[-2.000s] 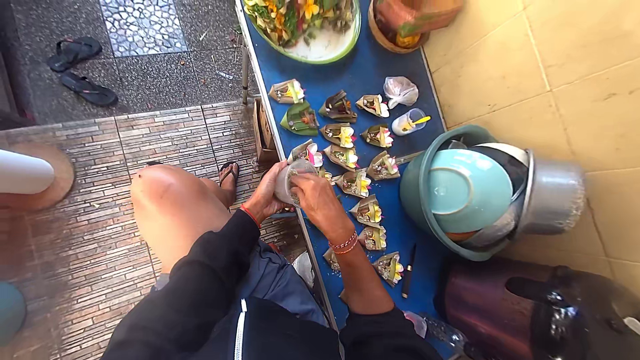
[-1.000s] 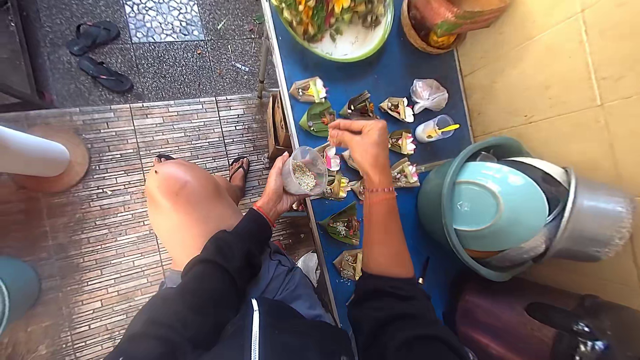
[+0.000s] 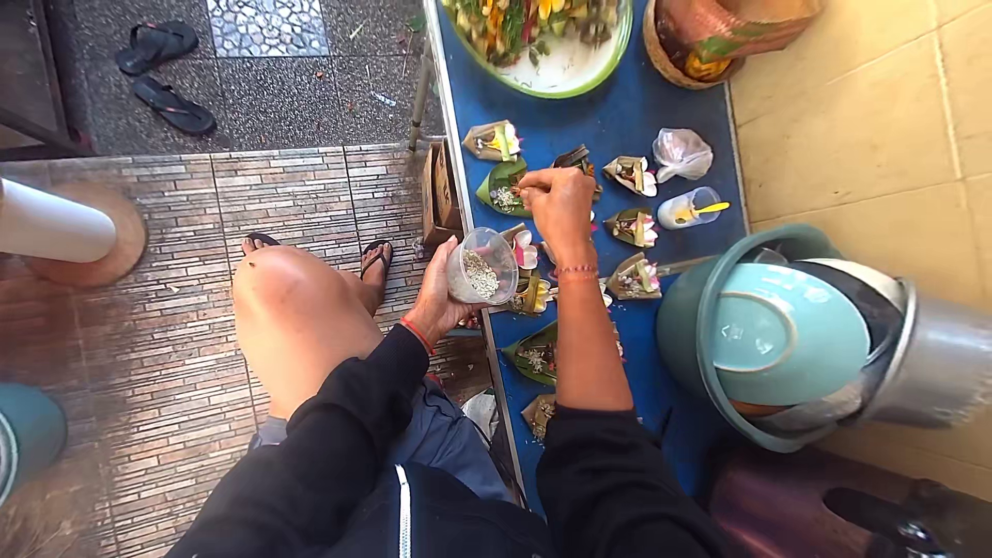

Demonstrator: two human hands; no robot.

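Note:
My left hand [image 3: 435, 293] holds a clear plastic cup [image 3: 482, 267] of pale, grain-like bits, tilted so its inside shows, at the blue table's [image 3: 620, 116] left edge. Over the table, my right hand [image 3: 559, 203] has its thumb and fingertips pinched together above a green leaf tray [image 3: 496, 188] with pale bits in it; whether something is between the fingertips is too small to tell. Several small folded-leaf trays with flower petals stand around, such as one at the top left [image 3: 494, 141] and one by my right forearm [image 3: 635, 277]. My forearm hides others.
At the far end are a green-rimmed basin [image 3: 573, 84] of flowers and a woven basket [image 3: 659, 58]. To the right stand a knotted plastic bag [image 3: 682, 153], a plastic cup with a yellow spoon [image 3: 678, 211], and a large green tub [image 3: 707, 310] holding stacked bowls beside a metal pot [image 3: 942, 356].
Two seconds ago both hands were together at the cup. My right hand has since moved away, over the leaf trays, and then to the green one. My left hand has kept the cup.

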